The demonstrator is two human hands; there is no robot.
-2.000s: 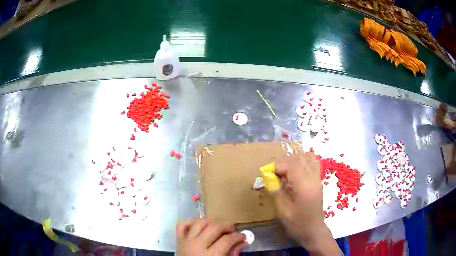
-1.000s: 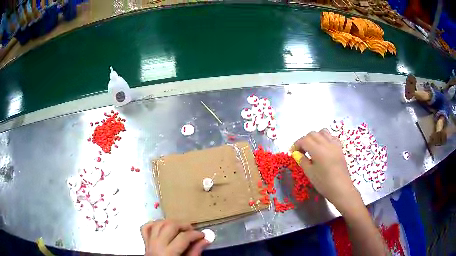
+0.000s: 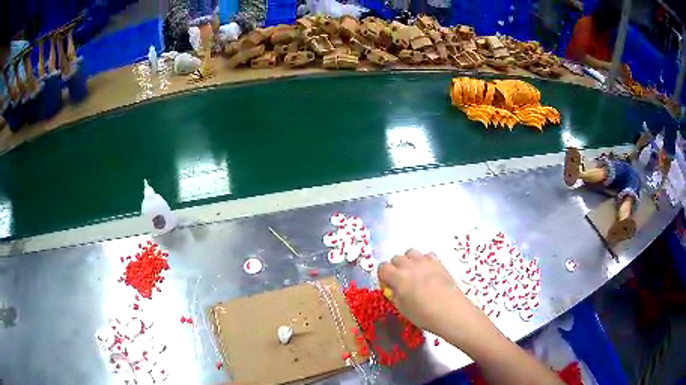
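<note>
My right hand [image 3: 417,292], with yellow on a fingertip, is over the right heap of red pieces [image 3: 365,302]. Its fingers are bent together; whether they hold anything is hidden. My left hand is out of the picture. The cardboard pad [image 3: 263,361] lies at the table's front edge, with a white lump [image 3: 285,334] on it. A white disc with a red piece [image 3: 253,265] lies beyond the pad, near a pale thin stick [image 3: 284,242]. Discs with red pieces lie in a small group [image 3: 348,239] beyond the pad and a larger group [image 3: 500,277] at right.
A white glue bottle [image 3: 156,210] stands at the back edge. A red heap [image 3: 146,269] and more discs [image 3: 132,347] lie at left. A figure with blue clothing [image 3: 623,179] lies far right. Orange pieces [image 3: 504,101] lie on the green belt [image 3: 301,135]. A person [image 3: 592,39] is at the back right.
The view has tilted up, and my left hand has dropped out of it. My right hand went from the white lump to the right, and is now over the right red heap.
</note>
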